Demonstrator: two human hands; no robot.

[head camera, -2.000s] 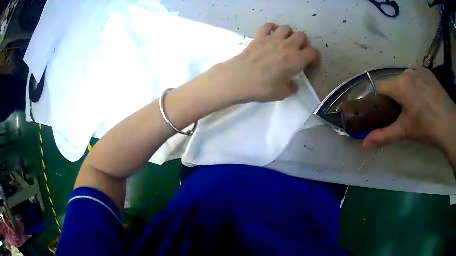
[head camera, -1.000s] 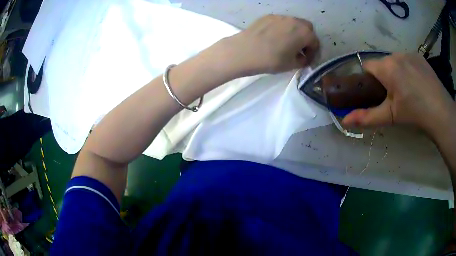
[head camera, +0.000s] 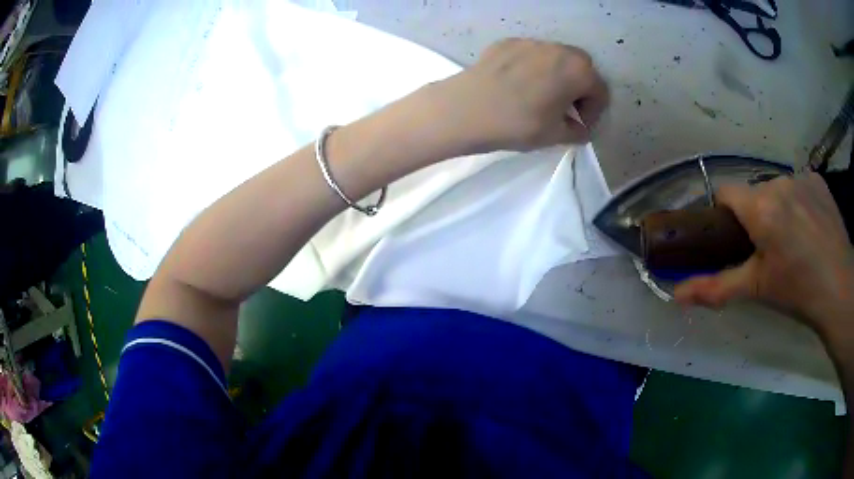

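A white garment piece (head camera: pixel 468 234) lies across the table and reaches its front edge. My left hand (head camera: pixel 543 94) is closed on its upper right part, and the cloth rises in a peak below my fingers. My fingertips are partly hidden. My right hand (head camera: pixel 782 243) grips the brown handle of a steam iron (head camera: pixel 698 220). The iron's pointed tip faces left, beside the cloth's right edge. A narrow white strip (head camera: pixel 653 281) shows at the iron's lower edge.
Black shears (head camera: pixel 749 28) lie at the top right of the stained table (head camera: pixel 655 75). More white cloth (head camera: pixel 215 103) spreads to the left and hangs over the table edge. A black curved object (head camera: pixel 79 137) is at the far left. Green floor shows below.
The iron moved left and up, then back right and down, away from the cloth. My left hand closed on the cloth and its edge is now pulled into a peak.
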